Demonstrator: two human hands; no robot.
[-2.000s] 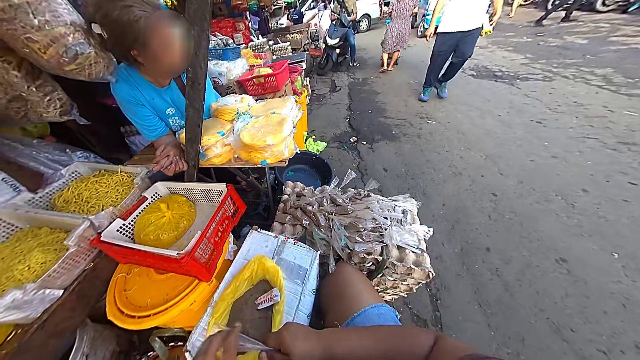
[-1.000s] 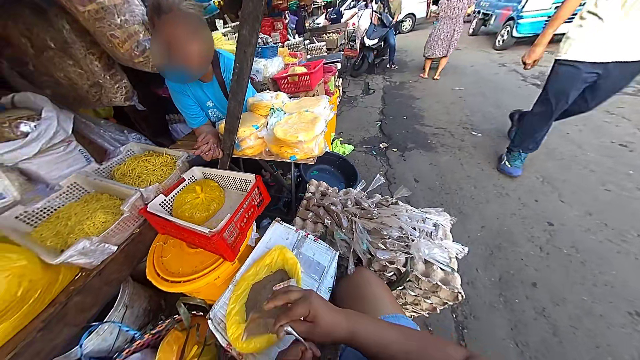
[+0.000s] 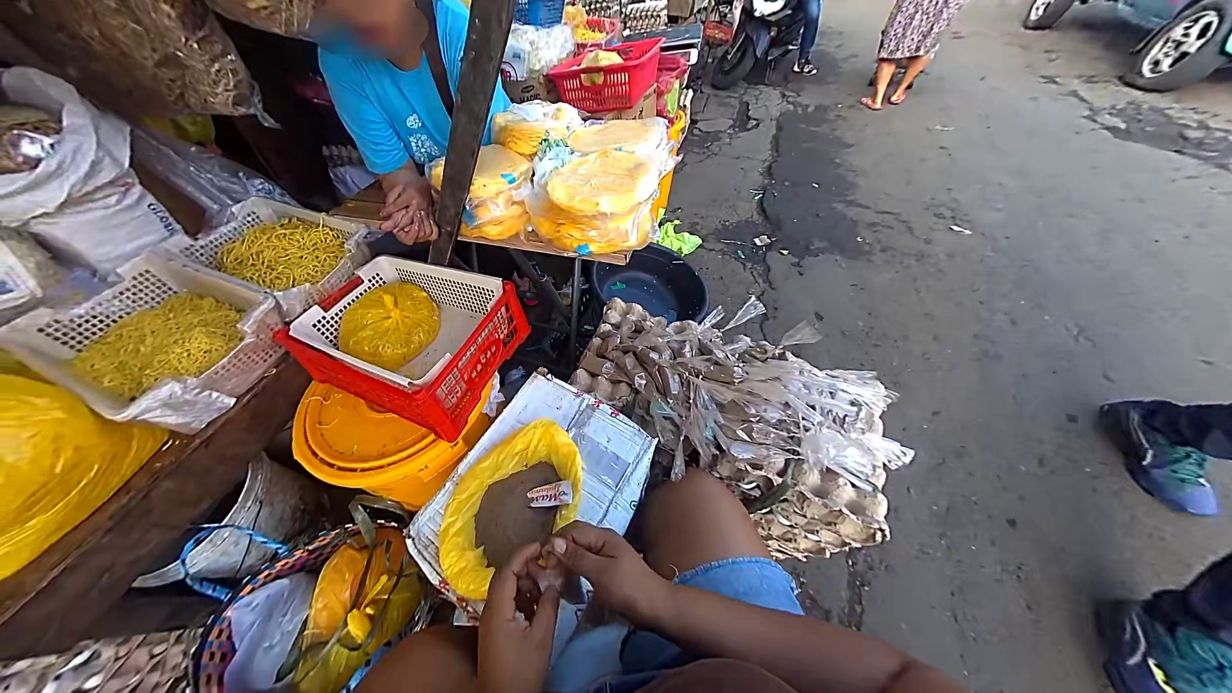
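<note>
My left hand (image 3: pixel 520 611) and my right hand (image 3: pixel 606 568) meet just below a yellow plastic bag (image 3: pixel 462 525) of brownish ground powder (image 3: pixel 518 510). Between their fingertips they pinch a small clear plastic bag (image 3: pixel 553 577), largely hidden by the fingers. A small printed piece (image 3: pixel 550 495) lies on the powder. The yellow bag rests open on a white-wrapped box (image 3: pixel 604 445) before my knees. To its right, many small tied plastic bags of brown powder (image 3: pixel 703 385) lie over stacked egg trays (image 3: pixel 828 525).
A red crate (image 3: pixel 462 380) with bagged yellow noodles (image 3: pixel 389 325) stands on an orange lidded tub (image 3: pixel 361 438). White baskets of noodles (image 3: pixel 159 346) are at left. A person in a blue shirt (image 3: pixel 385 115) stands behind a post (image 3: pixel 474 125). A passer-by's shoes (image 3: pixel 1169 462) are at right.
My right hand has moved from over the powder down to my left hand, and both now meet at the small bag. The passer-by has come nearer on the right. The view has shifted.
</note>
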